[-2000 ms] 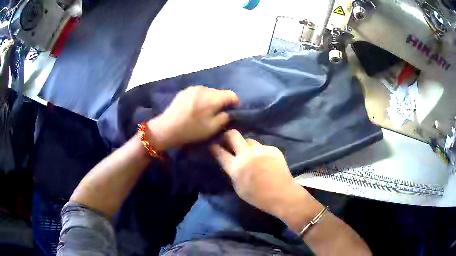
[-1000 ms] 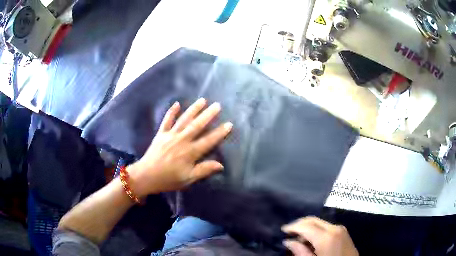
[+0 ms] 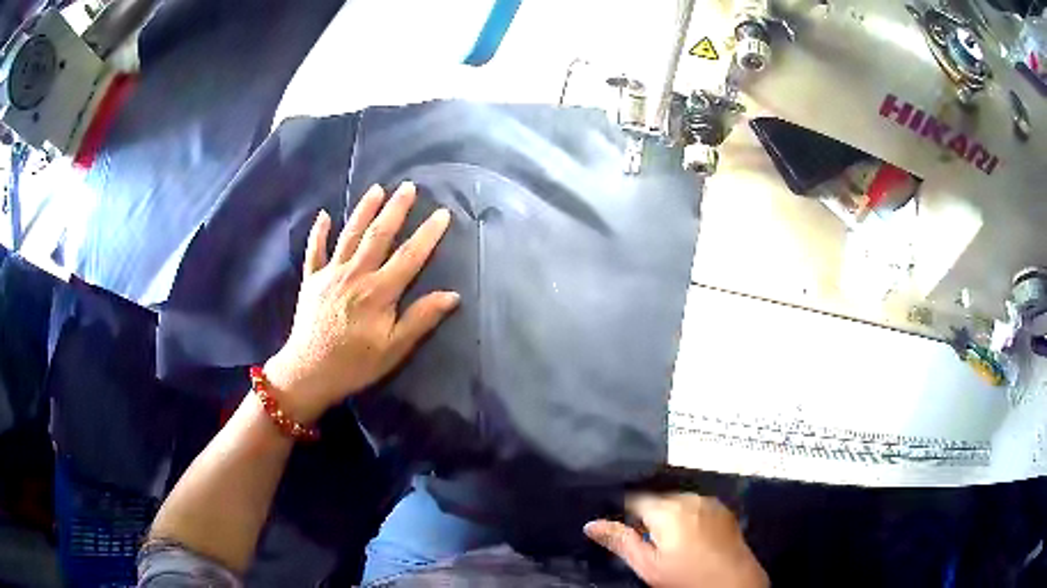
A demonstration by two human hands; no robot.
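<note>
A dark navy-grey garment panel [image 3: 574,299] with a seam and a dart lies spread on the white machine table and hangs over its front edge. Its upper right part lies at the presser foot [image 3: 634,155] of the sewing machine [image 3: 850,115]. My left hand [image 3: 362,304] lies flat on the panel with fingers spread. My right hand [image 3: 689,540] is low, at the table's front edge by the panel's lower right edge, partly blurred; whether its fingers hold cloth cannot be told.
A smartphone [image 3: 804,161], a red item [image 3: 890,186] and white slips [image 3: 884,247] lie under the machine arm. Thread snips [image 3: 982,362] lie at the right. Another dark cloth [image 3: 230,149] lies at the left. A blue crate [image 3: 103,523] is below left. A printed ruler [image 3: 827,442] runs along the front edge.
The panel went from bunched to spread and moved up and left to the presser foot. My left hand opened flat and moved left. My right hand moved down to the table's front edge.
</note>
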